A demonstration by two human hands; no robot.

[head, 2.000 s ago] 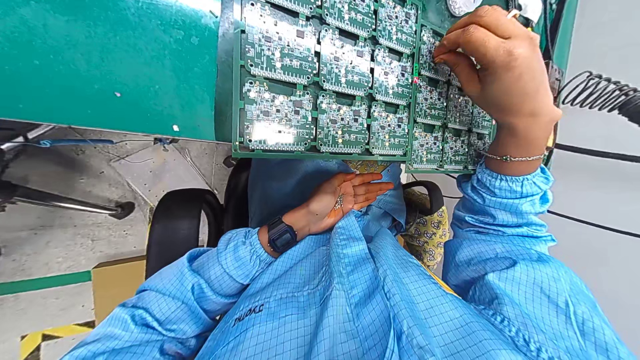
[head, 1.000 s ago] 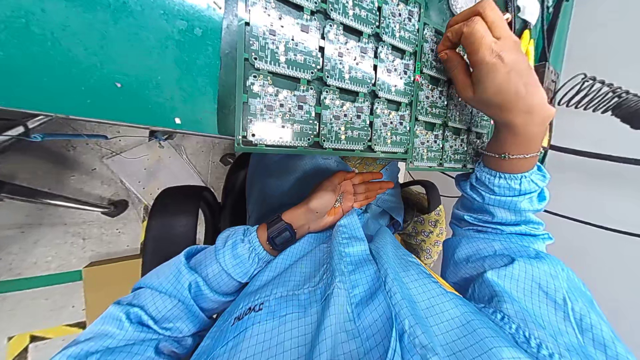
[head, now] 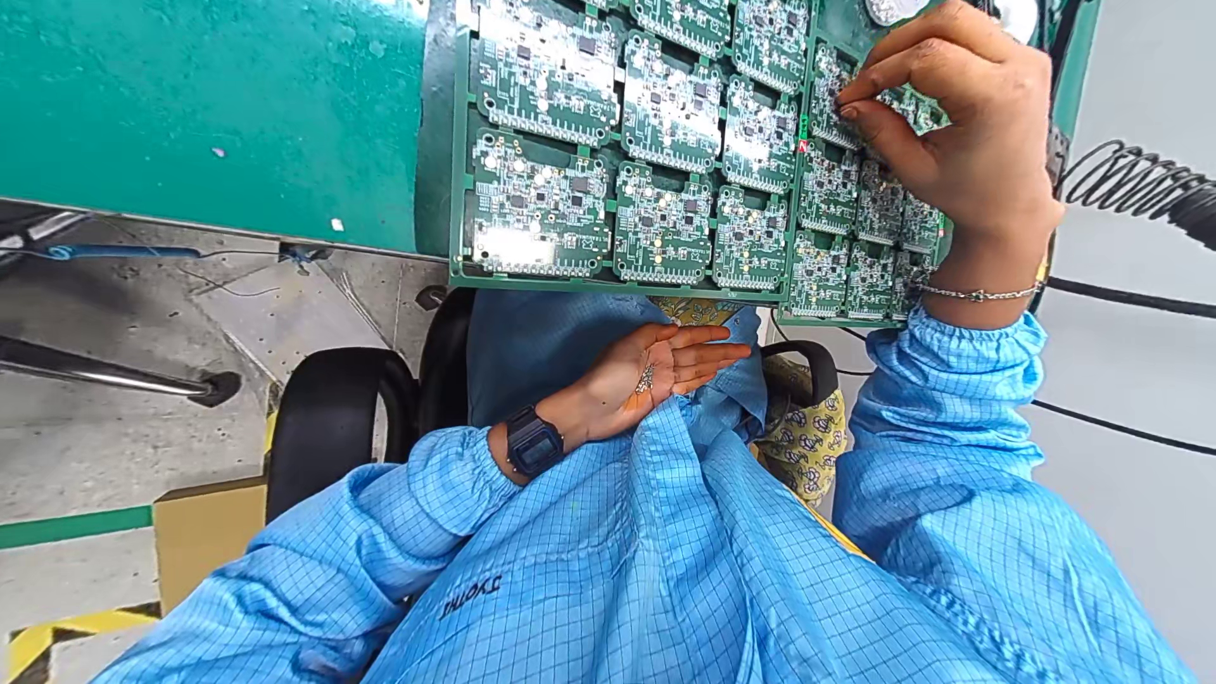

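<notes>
Palm up above my lap, my left hand (head: 646, 375) holds a small heap of tiny metal parts (head: 645, 379) in its cupped palm. My right hand (head: 959, 114) is over the right-hand panel of circuit boards (head: 826, 185), thumb and forefinger nearly together at a board in its upper left. Whether a tiny part is between those fingertips cannot be made out. A larger panel of green circuit boards (head: 541, 204) lies beside it on the left, along the table edge. Part of the right-hand panel is hidden beneath my right hand.
The green tabletop (head: 209, 123) extends to the left. Round pale objects (head: 895, 9) stand beyond the right-hand panel. A black coiled cord (head: 1121, 180) and black cables run at the right. Below are a black chair armrest (head: 332, 418), a patterned yellow cloth (head: 807, 437) and a cardboard box (head: 204, 537).
My right hand has shifted slightly over the right-hand panel, its thumb and forefinger still close to the boards. My left hand stays palm up with the tiny parts.
</notes>
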